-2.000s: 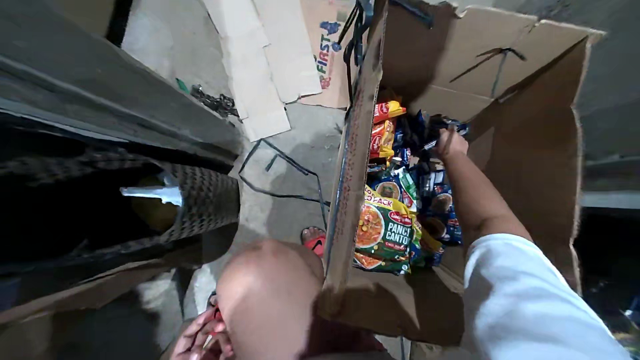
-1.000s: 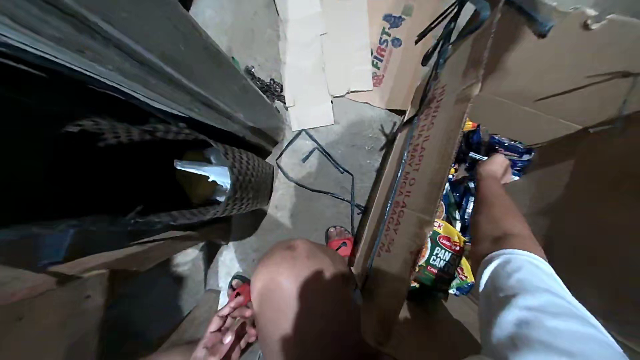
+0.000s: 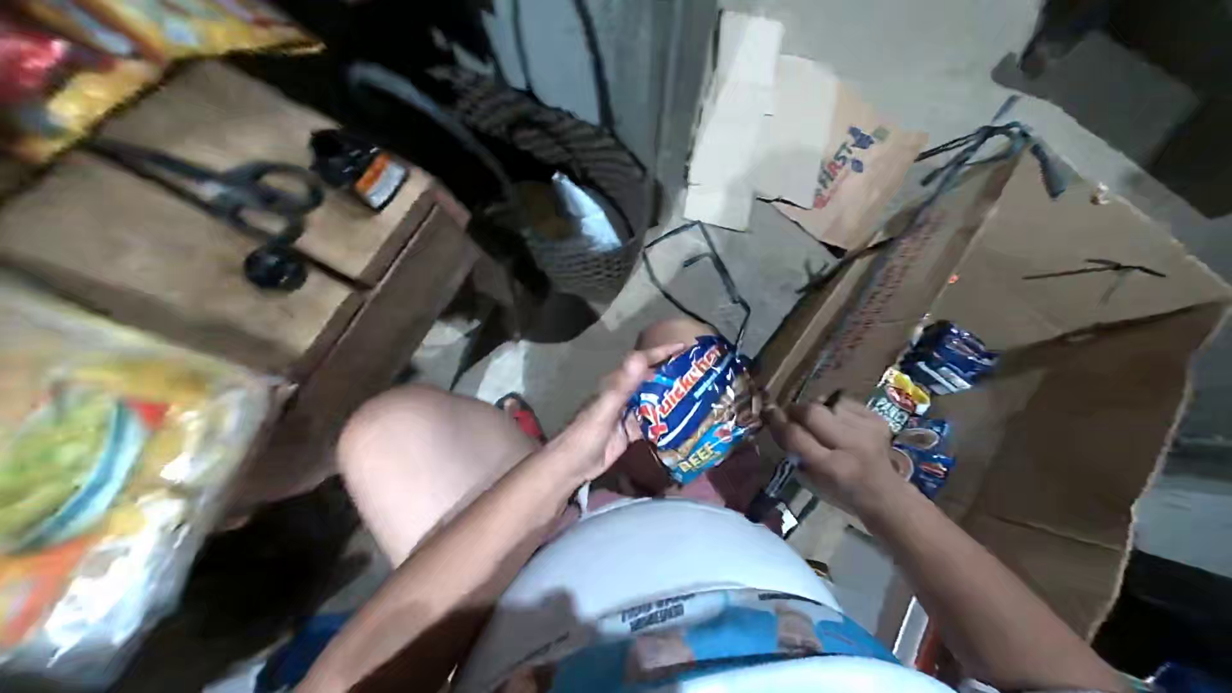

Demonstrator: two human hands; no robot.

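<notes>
Over my lap, my left hand [image 3: 616, 414] grips the left side of a blue Quickchow beef instant noodle packet [image 3: 695, 409]. At the packet's right edge is my right hand [image 3: 833, 443], its fingers bent; whether they pinch the edge cannot be told. On the right stands an open cardboard box [image 3: 1049, 423]. Inside it lie a dark blue noodle packet [image 3: 948, 356], a green and yellow pancit canton packet [image 3: 900, 397] and more blue packets [image 3: 924, 452].
To the left, black-handled scissors [image 3: 260, 197] and a small dark bottle [image 3: 361, 171] rest on a wooden surface [image 3: 192, 279]. Blurred packaging [image 3: 96, 462] is at the left edge. A woven basket [image 3: 587, 260], loose black strapping [image 3: 707, 255] and flattened cardboard [image 3: 847, 164] are ahead.
My right hand has come out of the box, where it was among the packets. A blue packet is now in my left hand, which was low by my knee. The view has shifted widely.
</notes>
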